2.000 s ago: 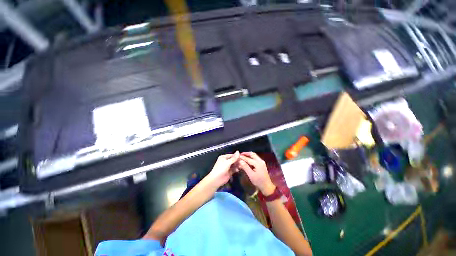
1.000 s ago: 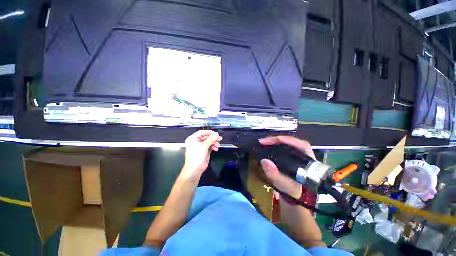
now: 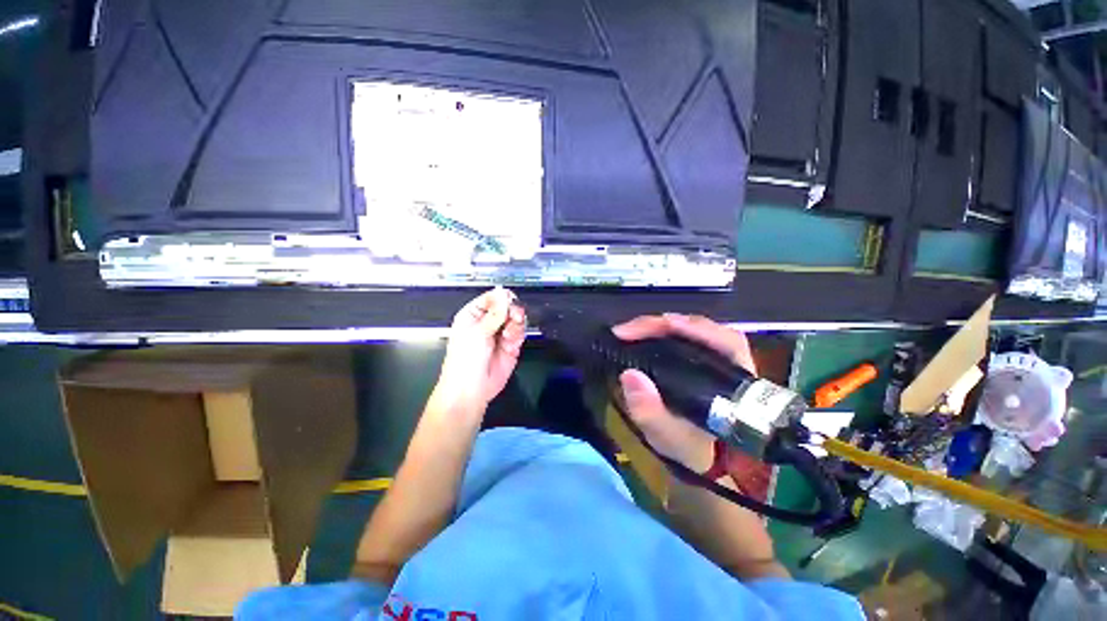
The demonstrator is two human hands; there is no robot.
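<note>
A large dark TV back cover point(image 3: 267, 127) lies in front of me, with a silver-white metal chassis strip point(image 3: 304, 269) along its near edge and a white plate point(image 3: 401, 158) at its centre. My right hand point(image 3: 686, 382) is wrapped around a black electric screwdriver with a silver collar point(image 3: 755, 412), pointing up and left. My left hand point(image 3: 488, 340) is at the strip's near edge, fingertips pinched together by the screwdriver's front end. A tiny dark thing may be between them; too small to tell.
A yellow line point(image 3: 959, 488) runs right from the screwdriver. An open carton point(image 3: 146, 449) stands on the floor at left. At right are an orange tool point(image 3: 846, 386), a tan board point(image 3: 953, 358), a white fan point(image 3: 1020, 398) and loose bags. Another panel point(image 3: 1054, 194) lies far right.
Since two seconds ago my right hand has taken hold of the screwdriver and my hands have parted. In the last second the screwdriver has moved slightly, and my left hand has risen a little towards the strip.
</note>
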